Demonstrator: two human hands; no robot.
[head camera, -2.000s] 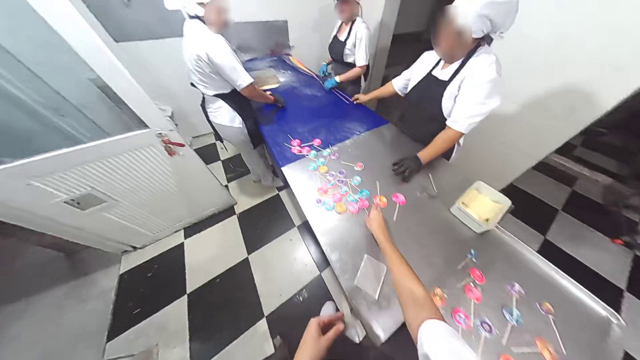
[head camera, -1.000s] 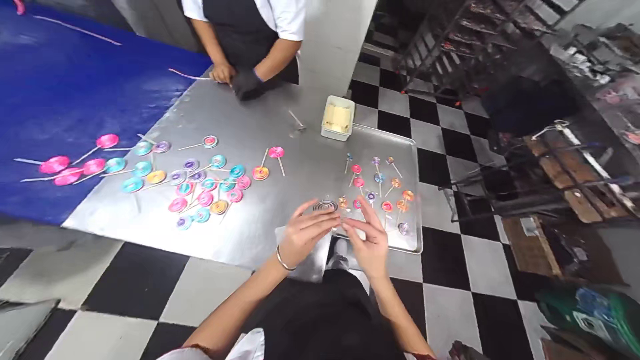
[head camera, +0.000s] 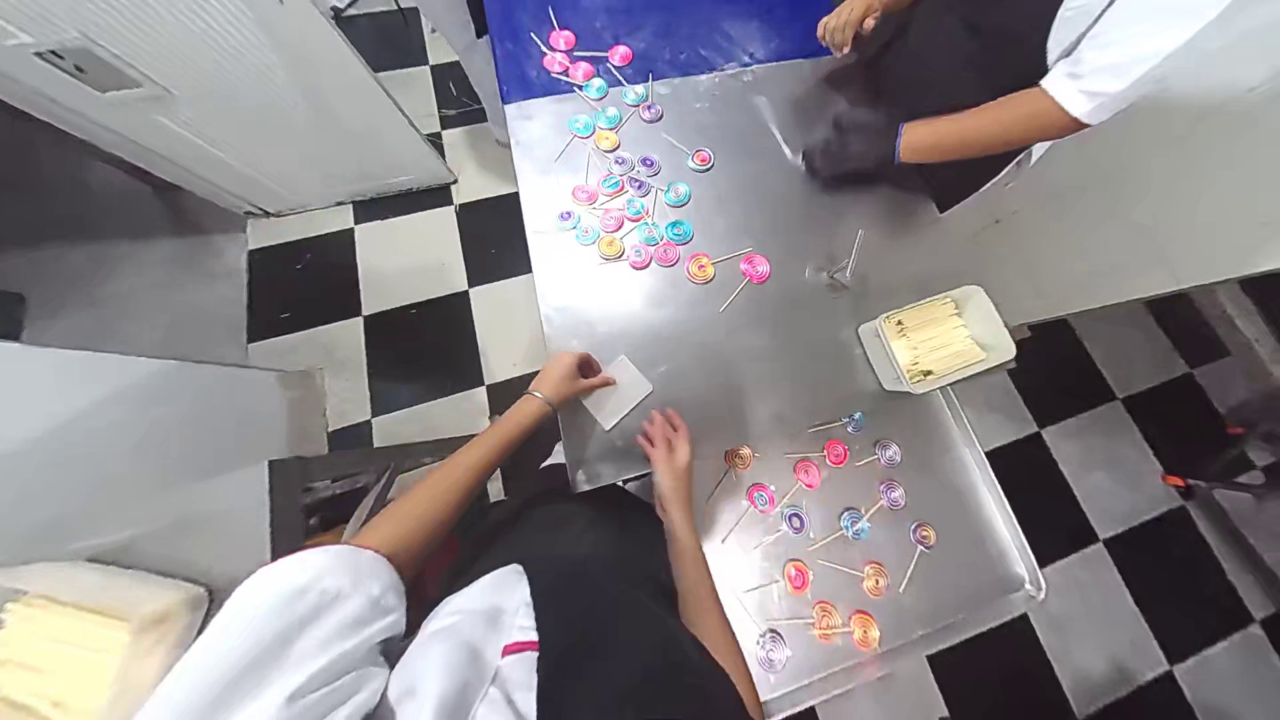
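My left hand (head camera: 570, 378) rests at the near left edge of the steel table (head camera: 780, 350), its fingers at the left side of a small white square (head camera: 622, 393), perhaps a stack of wrappers or a tile; whether they grip it is unclear. My right hand (head camera: 667, 438) is just right of the square, fingers spread, with nothing seen in it. Beyond my hands lies a cluster of spiral lollipops on sticks (head camera: 636, 207), pink, teal, purple and yellow. More spiral lollipops (head camera: 853, 523) lie spaced apart on a metal tray (head camera: 985, 560) to my right.
A white plastic tub of wooden sticks (head camera: 935, 338) stands at the table's right edge. A few loose sticks (head camera: 850, 255) lie near it. Across the table are a co-worker's bare hand and black-gloved hand (head camera: 850, 145). A blue sheet (head camera: 680, 35) covers the far end. Another tub (head camera: 75, 650) is lower left.
My hands were together near the tray one second ago; now they are apart, at the white square. The view has swung left since then.
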